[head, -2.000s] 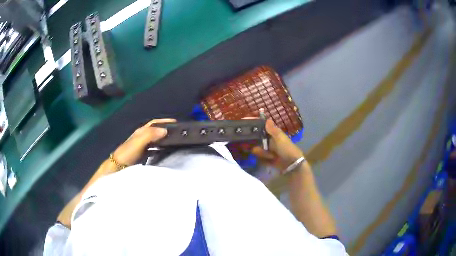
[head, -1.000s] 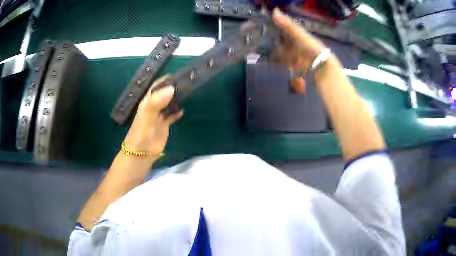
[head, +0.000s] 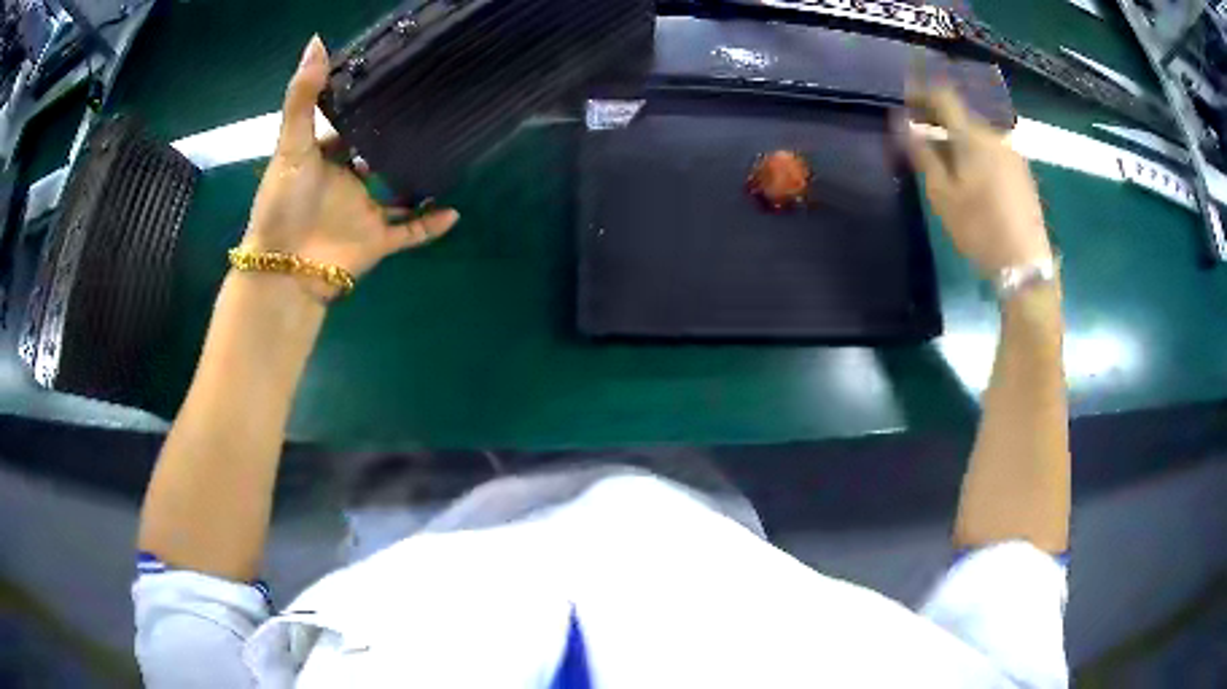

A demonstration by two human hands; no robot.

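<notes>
A dark ridged block, seemingly several bars side by side, lies tilted at the upper left with studs on its left end. My left hand is at that end with fingers and thumb spread around its corner; whether it grips is unclear. My right hand is blurred above the right edge of the black tray, closed on a thin pale tool, apparently tweezers. Its tip is not clear. An orange-red clump of small parts lies in the upper middle of the tray.
A second ridged stack stands at the far left of the green bench. A long black cover block lies behind the tray. A perforated track runs along the back. Metal rails rise at both sides. The bench's front edge is near my body.
The view has turned from floor to bench. The single studded bar is no longer seen apart in my left hand, which is now at the ridged block. My right hand has moved right, uncovering the tray.
</notes>
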